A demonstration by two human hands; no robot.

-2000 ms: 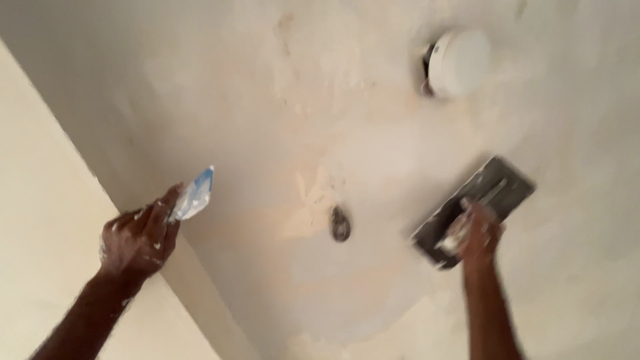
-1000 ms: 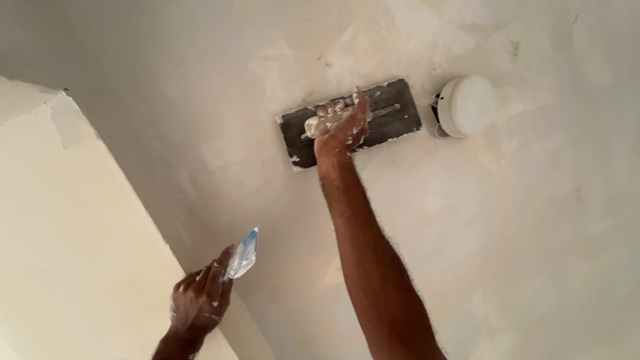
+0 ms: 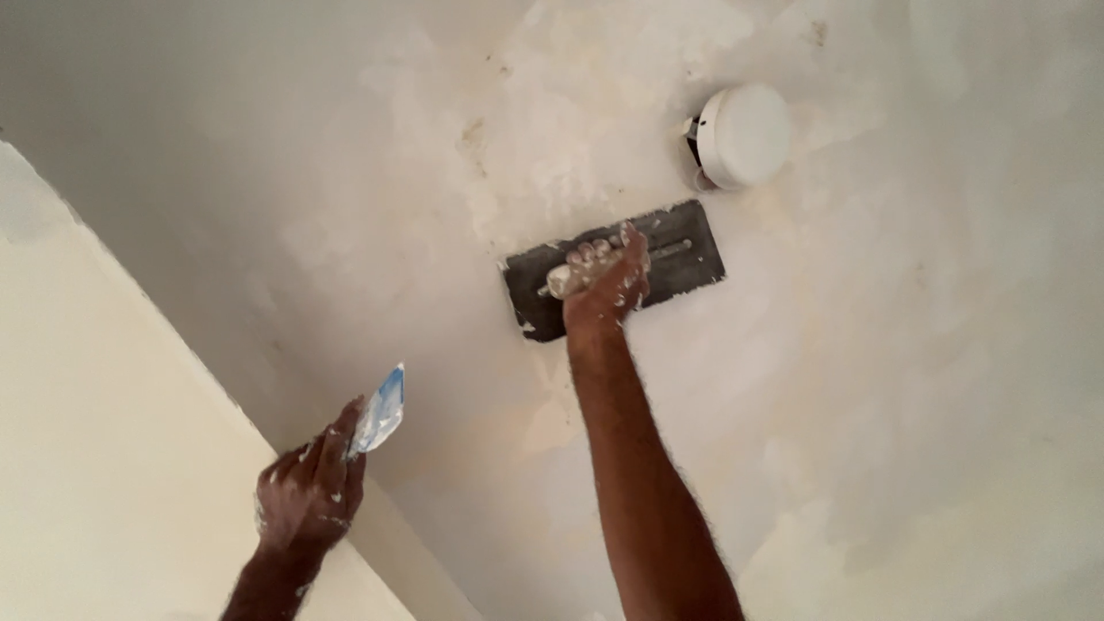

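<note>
My right hand (image 3: 608, 280) grips the pale handle of a dark rectangular plastering trowel (image 3: 690, 267), whose blade lies flat against or very close to the patchy, plastered ceiling (image 3: 448, 285). White compound coats the fingers and handle and clings to the blade's edges. Lower left, my left hand (image 3: 310, 492) is closed around a putty knife (image 3: 382, 411) with a blue and white, compound-smeared blade pointing up. That hand's fingers hide the putty knife's handle. Whether the putty knife touches any surface I cannot tell.
A round white ceiling fixture (image 3: 749, 136), perhaps a smoke detector, hangs just above the trowel's right end, with a dark gap at its left side. A cream wall or beam (image 3: 95, 388) with a long slanting edge fills the lower left, close to my left hand.
Since two seconds ago my right hand has carried the trowel from the right of the ceiling to the left of the fixture. Over the last second the trowel has come down away from its higher position.
</note>
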